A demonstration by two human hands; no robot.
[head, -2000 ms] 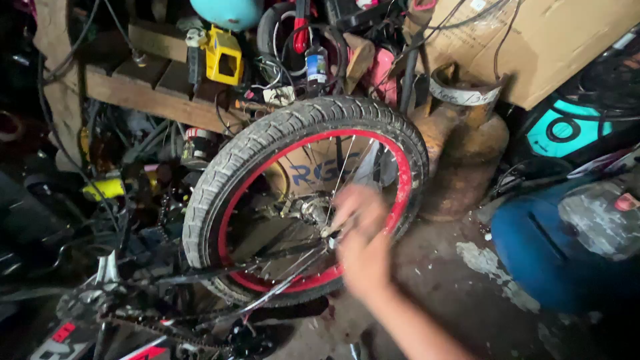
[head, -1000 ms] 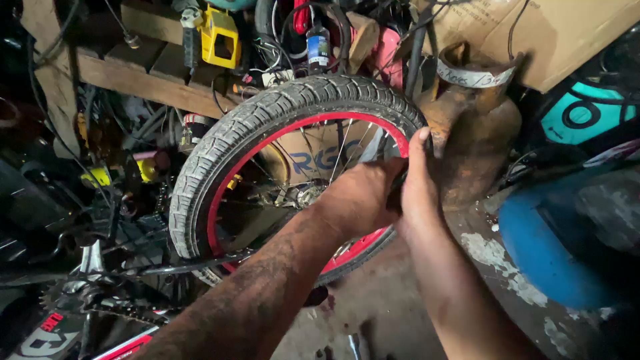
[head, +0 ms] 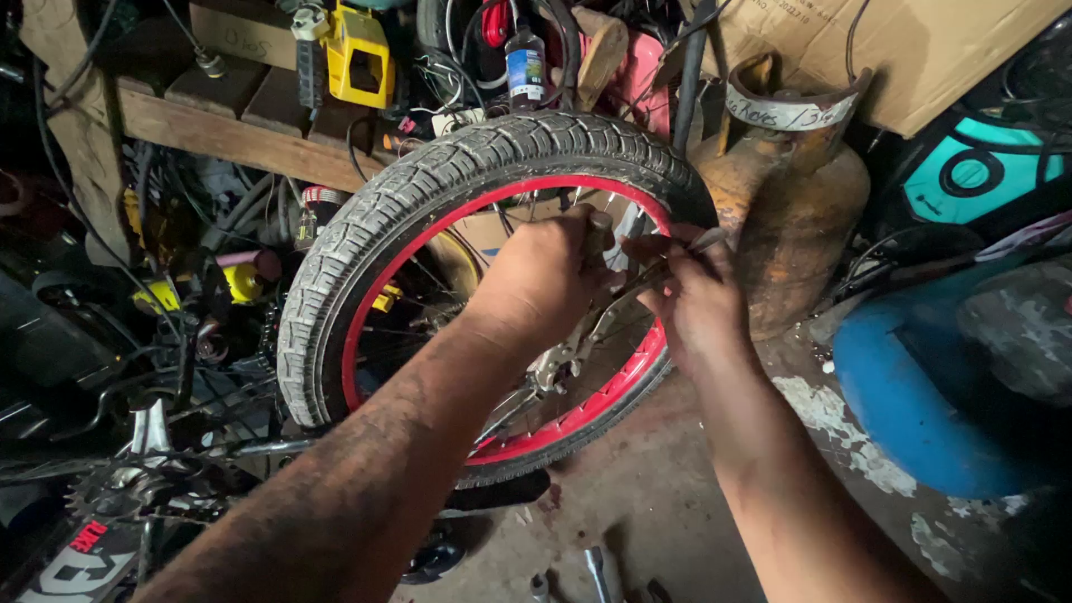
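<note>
A bicycle wheel with a red rim (head: 381,280) and a knobby black tire (head: 331,289) stands upright at the centre, attached to a bike frame at lower left. My left hand (head: 536,272) is closed on one handle of metal locking pliers (head: 578,339) in front of the spokes. My right hand (head: 691,289) has its fingers round the other handle of the pliers. The plier head points down toward the hub side near the axle; what its jaws touch is hard to tell. A crankset with chainring (head: 138,490) lies at lower left.
A rusty gas cylinder (head: 783,218) stands right of the wheel, with a blue rounded object (head: 904,394) beyond it. Behind are a wooden bench (head: 243,142), a yellow tool part (head: 360,54) and a bottle (head: 525,71). A metal socket wrench (head: 596,569) lies on the floor.
Two seconds ago only one hand showed, blurred near the hub. Both hands are now together at the pliers, left of and slightly above where the right forearm enters the view.
</note>
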